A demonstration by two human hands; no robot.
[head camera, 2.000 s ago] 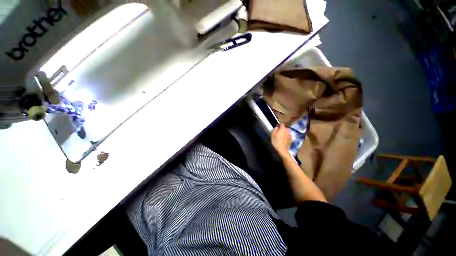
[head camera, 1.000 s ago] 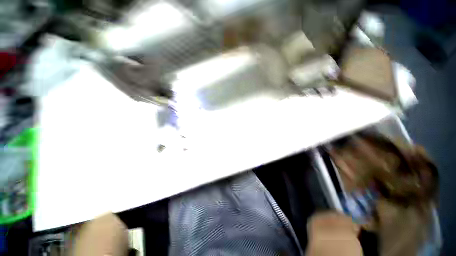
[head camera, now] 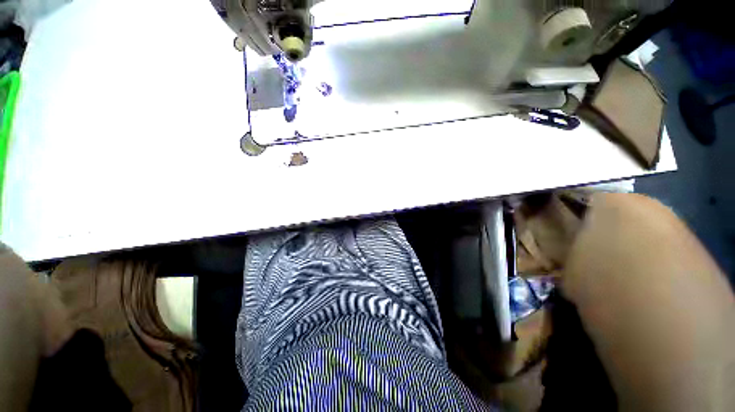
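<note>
My left hand [head camera: 32, 314] is cut off by the left edge, close beside a stack of brown fabric panels [head camera: 121, 322] hanging below the table's front edge; whether it grips them cannot be told. My right hand or forearm [head camera: 645, 298] is large and blurred at the lower right, over the bin side; its fingers cannot be made out. Brown sewn pieces [head camera: 552, 233] lie in the white plastic bin [head camera: 498, 273], with a blue-and-white patch [head camera: 528, 296] among them. The presser foot and needle [head camera: 290, 80] are lit, with no brown panel under them.
The white table [head camera: 161, 185] spans the view. A small brown scrap [head camera: 298, 159] lies before the needle plate [head camera: 270, 121]. Dark thread snips [head camera: 554, 119] lie at the bed's right end, near stacked brown pieces [head camera: 629, 109]. A green basket rim [head camera: 8, 121] shows far left.
The view has swung left, bringing the hanging brown panels into sight. My right hand was at the bin's blue-and-white patch; now my right arm is large at the right. My left hand has appeared at the left edge.
</note>
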